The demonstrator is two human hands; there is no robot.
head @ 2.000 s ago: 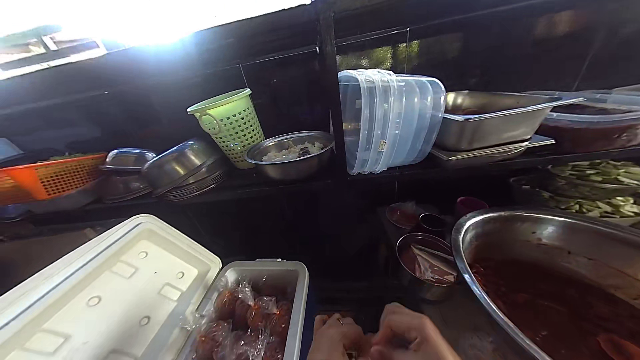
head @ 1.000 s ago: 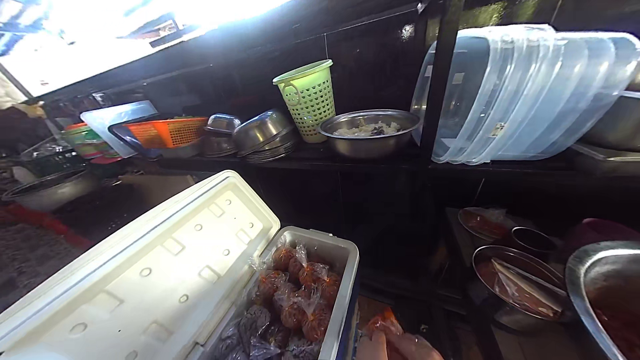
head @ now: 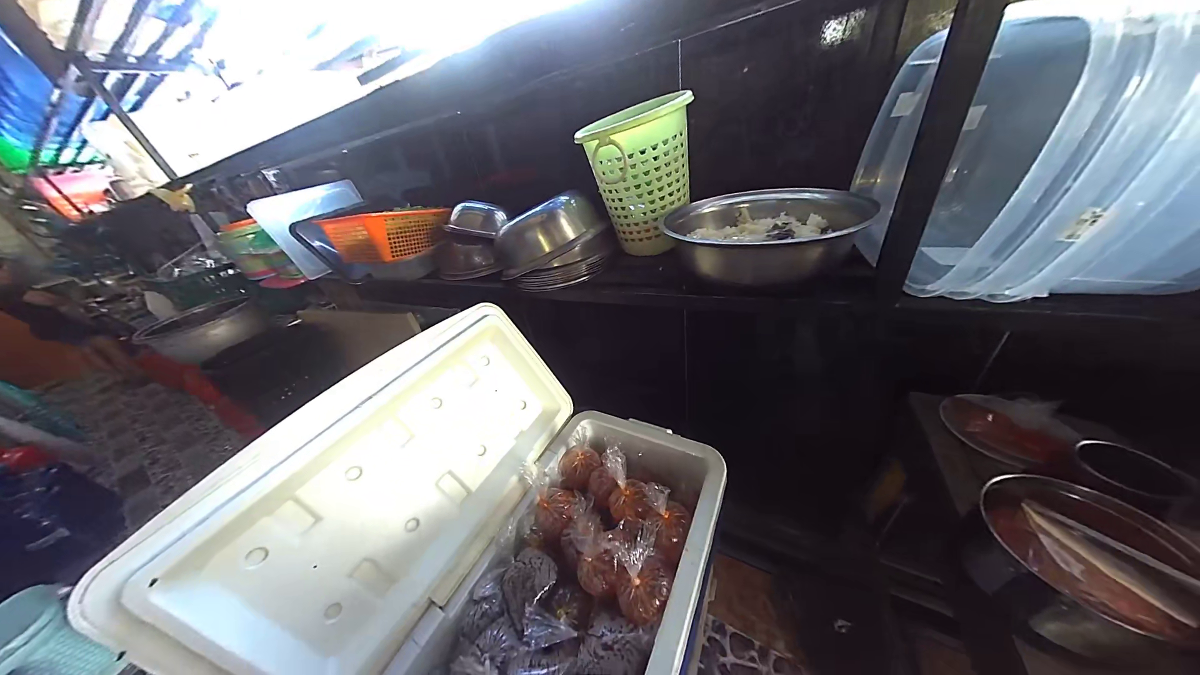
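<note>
Neither of my hands shows in the head view now. Low in the middle stands a cooler box (head: 710, 487) with its white lid (head: 375, 506) swung open to the left. Knotted clear plastic bags of reddish-brown food (head: 647, 586) fill its far part. Nearer to me in the box lie bags with dark contents (head: 530, 581). What touches or surrounds my hands is hidden.
A dark shelf (head: 647, 292) behind holds an orange basket (head: 384, 234), steel bowls (head: 553, 234), a green perforated basket (head: 645, 173), a bowl of white food (head: 769, 258) and clear plastic tubs (head: 1022, 169). Metal pots (head: 994, 487) with reddish contents stand lower right. A person's arm (head: 103, 352) shows far left.
The view has swung left. My hands, together beside the cooler box two seconds ago and at its right edge one second ago, are out of sight.
</note>
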